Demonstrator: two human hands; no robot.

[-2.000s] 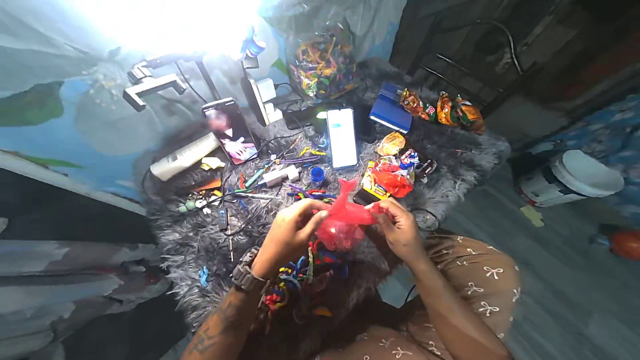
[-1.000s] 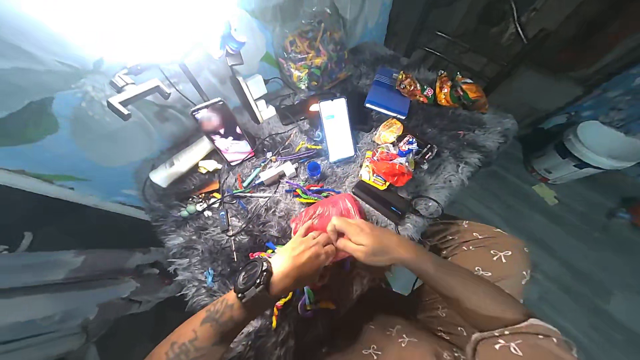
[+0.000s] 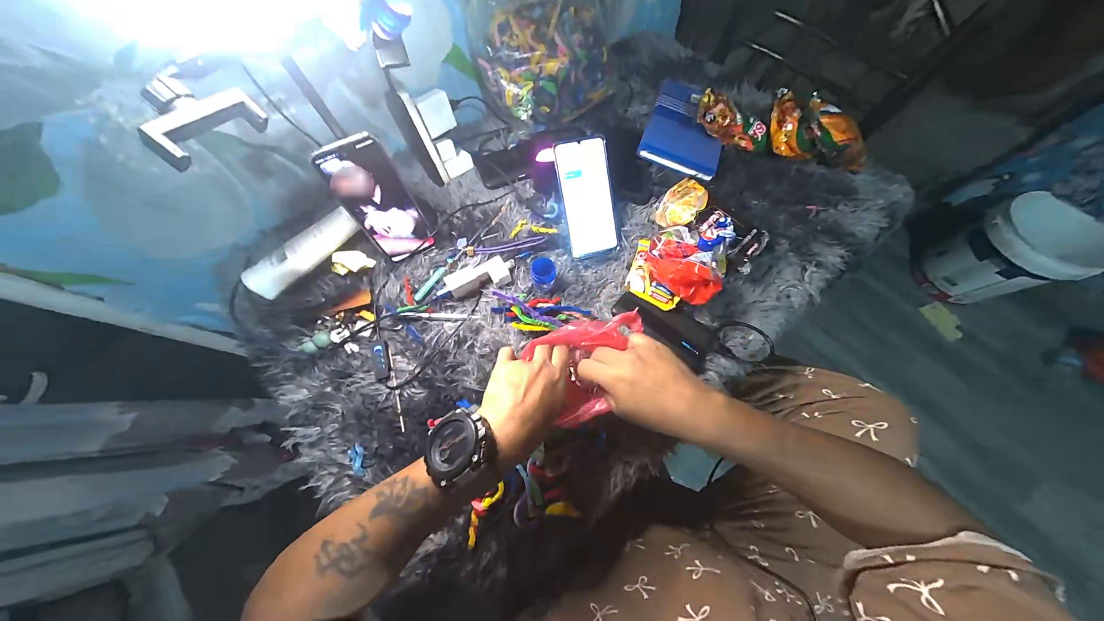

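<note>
A thin red plastic bag (image 3: 586, 332) is held between my two hands above the near part of the furry grey cover. My left hand (image 3: 526, 397), with a black watch on the wrist, grips the bag's left side with curled fingers. My right hand (image 3: 647, 384) pinches its right side close by. The bag's contents are largely hidden by my fingers. Just beyond it lies a bundle of colourful twisted strands (image 3: 539, 312). More colourful strands (image 3: 487, 509) lie below my left wrist, partly covered by my arm.
A lit phone (image 3: 586, 197) and a second phone (image 3: 373, 197) stand farther back. A blue cap (image 3: 543, 272), a black power bank (image 3: 664, 328), snack wrappers (image 3: 681, 267), a blue notebook (image 3: 681, 129) and a large clear container of colourful pieces (image 3: 543, 60) surround the work area. A white bucket (image 3: 1018, 246) is at right.
The bag was stretched with its top raised two seconds ago, then rounded and low under both hands. Now its edge is spread between my fingers.
</note>
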